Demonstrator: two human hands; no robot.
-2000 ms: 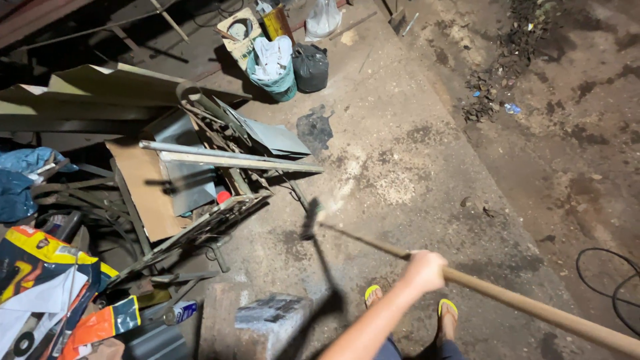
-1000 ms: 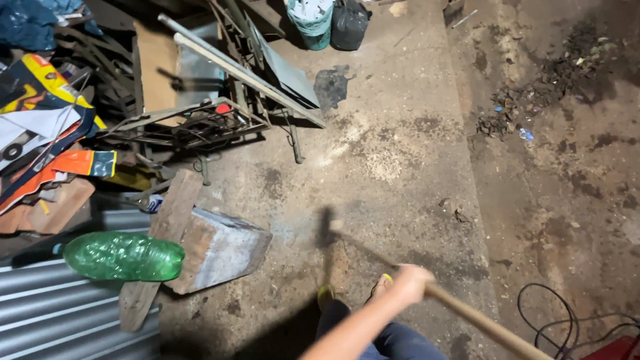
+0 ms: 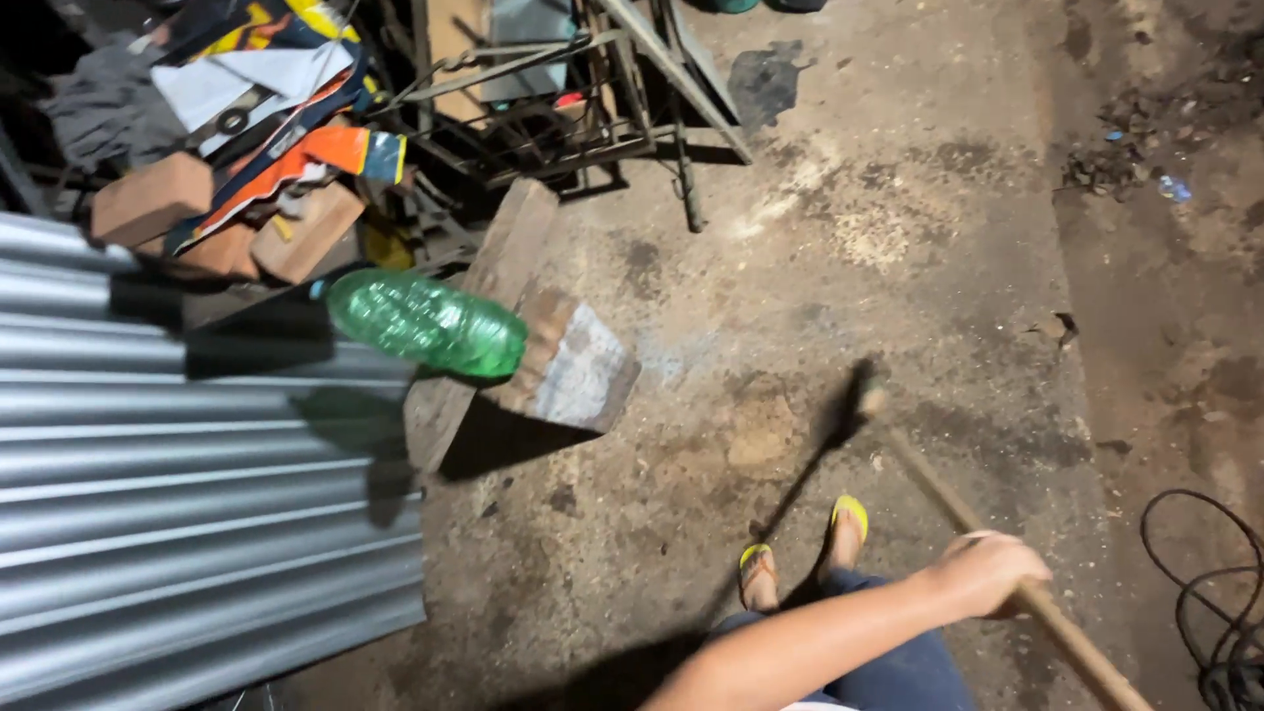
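Note:
My left hand (image 3: 992, 575), at the lower right of the head view, is closed around the wooden handle (image 3: 943, 494) of a long tool. From the hand the handle slopes up and left to a small, blurred head (image 3: 871, 397) over the concrete floor; its exact kind cannot be told. The handle's other end runs out at the bottom edge. My right hand is out of view. Left of the tool head stands a worn block (image 3: 583, 370) with a pale face. Beside it are a wooden board (image 3: 509, 242) and a green plastic bottle (image 3: 425, 321).
Corrugated metal sheet (image 3: 197, 484) covers the lower left. Bricks (image 3: 153, 197), printed sacks (image 3: 331, 148) and a metal frame (image 3: 632, 148) are heaped at upper left. A black cable (image 3: 1200, 583) lies coiled at right. My feet in yellow flip-flops (image 3: 849, 513) stand near the tool.
The view has swung left and down, bringing in the corrugated sheet and bottle. My left hand stays on the handle throughout.

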